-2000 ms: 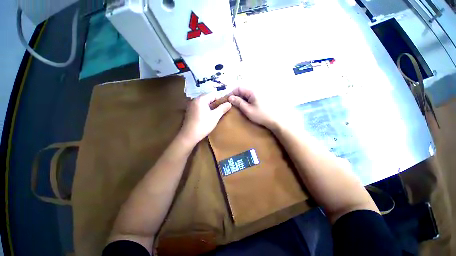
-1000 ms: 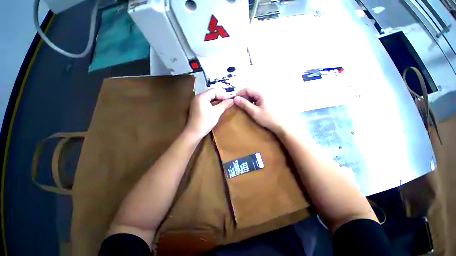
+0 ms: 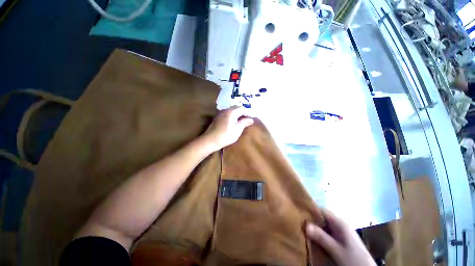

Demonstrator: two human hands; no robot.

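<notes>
A large brown bag body (image 3: pixel 140 114) lies in front of the white sewing machine head (image 3: pixel 273 36). A black woven label (image 3: pixel 242 190) lies on its narrower folded panel. A reddish-brown patch (image 3: pixel 161 255) shows at the bottom edge. My left hand (image 3: pixel 229 127) pinches the panel's upper corner just below the presser foot and needle (image 3: pixel 246 100). My right hand (image 3: pixel 336 238) holds the panel's lower right edge, with the thumb on top and the fingers partly hidden. Tan handles (image 3: pixel 26 122) stick out at the left.
Thread snips (image 3: pixel 324 115) lie on the white table (image 3: pixel 364 176) right of the machine head. A teal cloth (image 3: pixel 140 23) lies at the back left. Brown bags (image 3: pixel 421 218) with a looped handle are beyond the table's right edge. Piled fabric (image 3: pixel 442 57) is at the far right.
My right hand has left the upper corner and moved down to the panel's lower right edge. My left hand stays at the corner. The view has turned right, and the panel's right side is stretched out.
</notes>
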